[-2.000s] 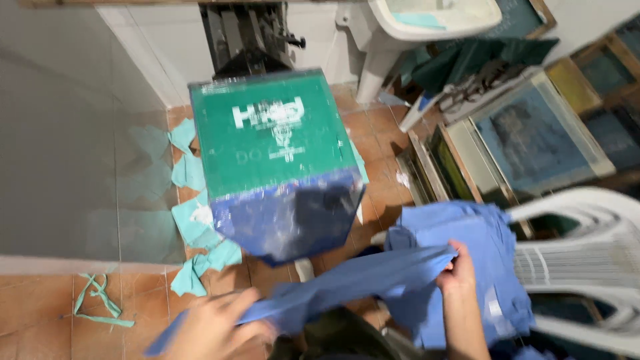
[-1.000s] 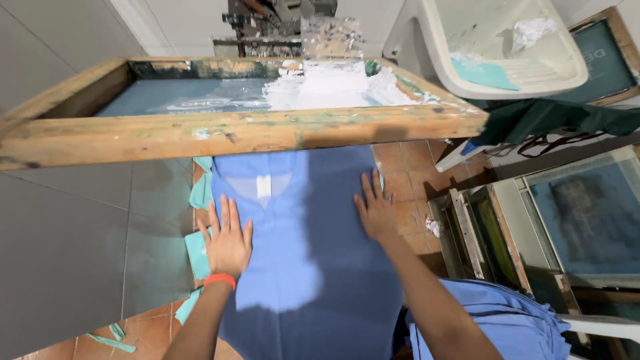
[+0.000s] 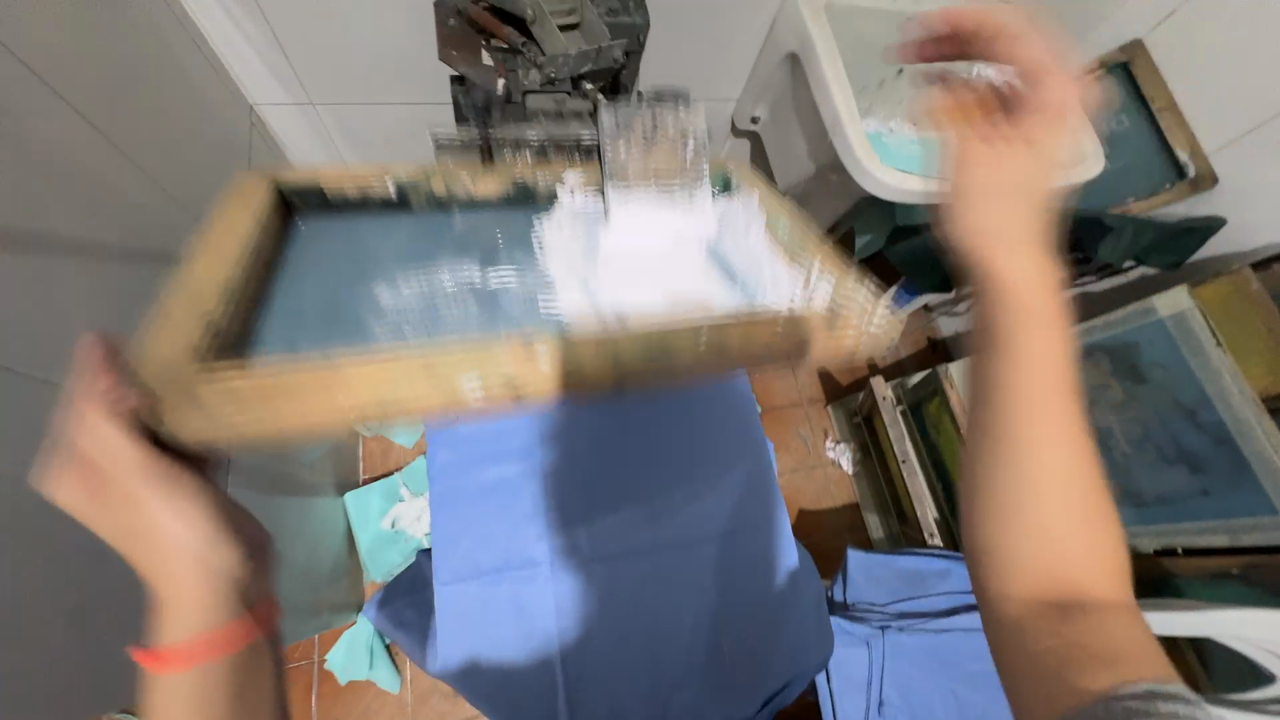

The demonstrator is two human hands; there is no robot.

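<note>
A wooden-framed printing screen (image 3: 390, 385) with white ink on its mesh tilts above a blue garment (image 3: 620, 540) spread flat on the press board. My left hand (image 3: 130, 460), blurred, is at the frame's left corner and seems to grip it. An ink-smeared squeegee (image 3: 655, 150) stands in the white ink at the back of the screen. My right hand (image 3: 1000, 110), also blurred, is raised over the basin at upper right, off the frame; its fingers are curled, and whether they hold anything cannot be told. The board under the garment is hidden.
A white basin (image 3: 860, 150) with a turquoise cloth stands at the back right. Framed screens (image 3: 1170, 420) lean at right, beside a pile of blue garments (image 3: 900, 640). Turquoise scraps (image 3: 375, 530) lie on the left. The metal press mount (image 3: 550, 60) is at the back.
My hands have left the garment, which lay flat under them. The left has moved to the frame's left corner, the right up over the basin. The frame now covers the garment's neckline.
</note>
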